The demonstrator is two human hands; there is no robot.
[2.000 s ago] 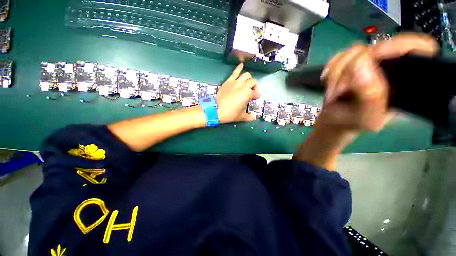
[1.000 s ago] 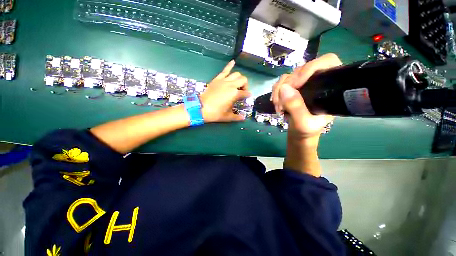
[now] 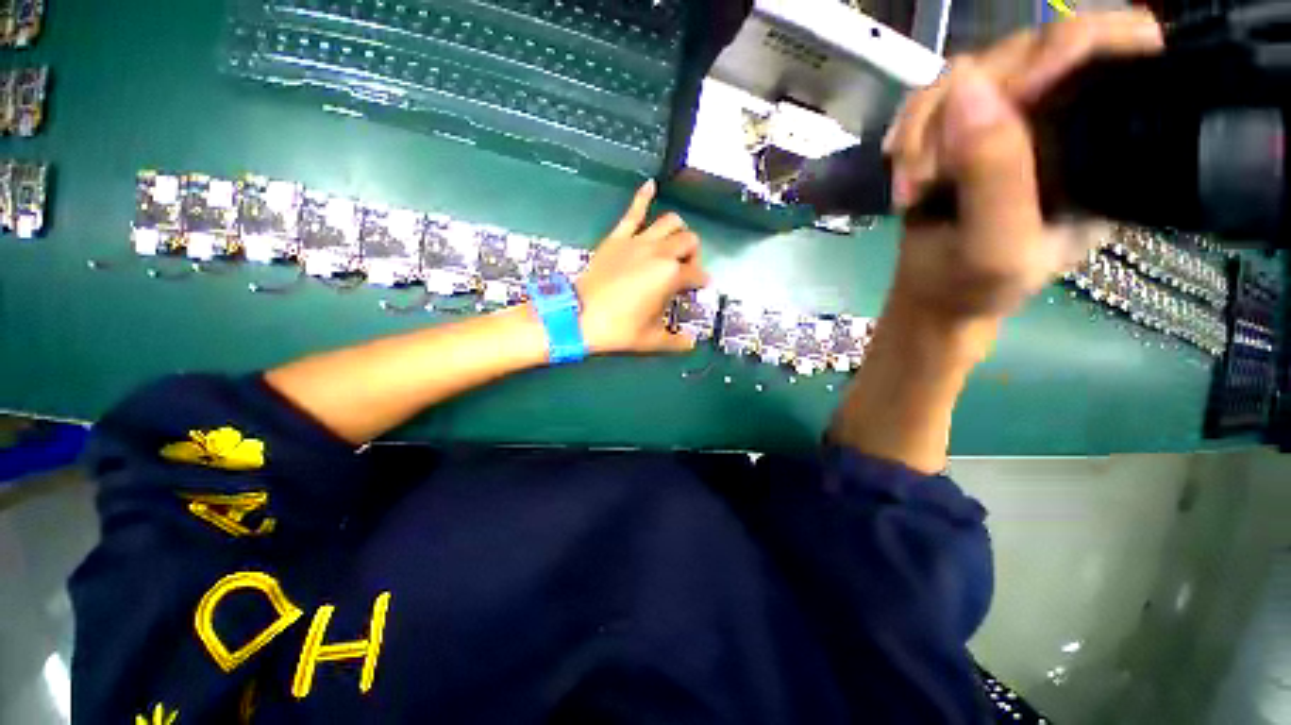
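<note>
A row of joined assemblies (image 3: 391, 244) lies on the green mat, with thin wires along its lower edge. My left hand (image 3: 644, 283) rests at the row, thumb and fingers around one assembly (image 3: 692, 313) and index finger extended. More assemblies (image 3: 800, 341) continue to its right. My right hand (image 3: 984, 184), blurred, grips a black electric screwdriver (image 3: 1119, 149). Its front end is in front of the white and silver screw feeder (image 3: 776, 113); whether the bit touches it cannot be told. The screwdriver's rear is cut off by the picture's edge.
A clear blister tray (image 3: 467, 71) lies behind the row. Circuit boards (image 3: 21, 102) stand in a column at the far left. More boards (image 3: 1154, 290) lie in rows at the right, beside a dark tray (image 3: 1249, 347). The mat's front edge runs above my lap.
From one second ago, my right hand has lifted the screwdriver away from the row, up and right to the feeder. My left hand has stayed at the row.
</note>
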